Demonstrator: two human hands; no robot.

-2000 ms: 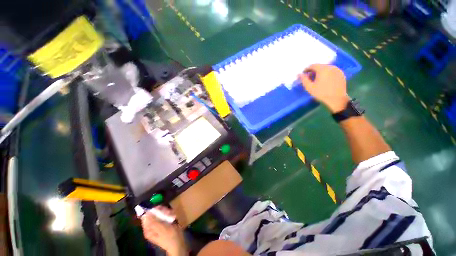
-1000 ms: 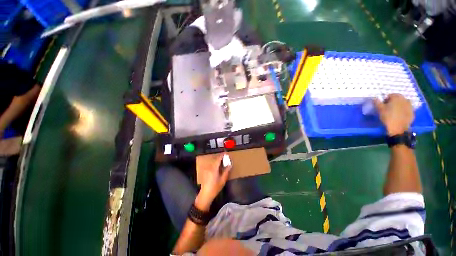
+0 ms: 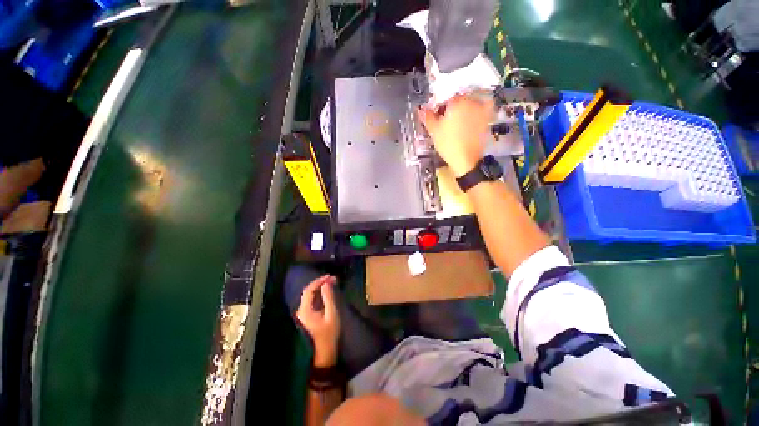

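Observation:
My right hand is at the fixture on the machine bed, just below the white wrap around the welding head. Its fingertips point to the fixture's upper part; whether they hold a part is hidden. My left hand is over my lap, left of the cardboard pad, palm up with fingers curled, and no part shows in it. A small white plastic part lies at the pad's upper edge, below the red emergency stop.
The blue tray with rows of upright white parts is at the right. Yellow-black sensor bars stand left and right of the bed. The green conveyor runs along the left. Another person's hand shows at the far left.
My right hand has moved from the blue tray to the fixture. My left hand has let go of the white part on the cardboard pad and moved down left. The camera view has also shifted.

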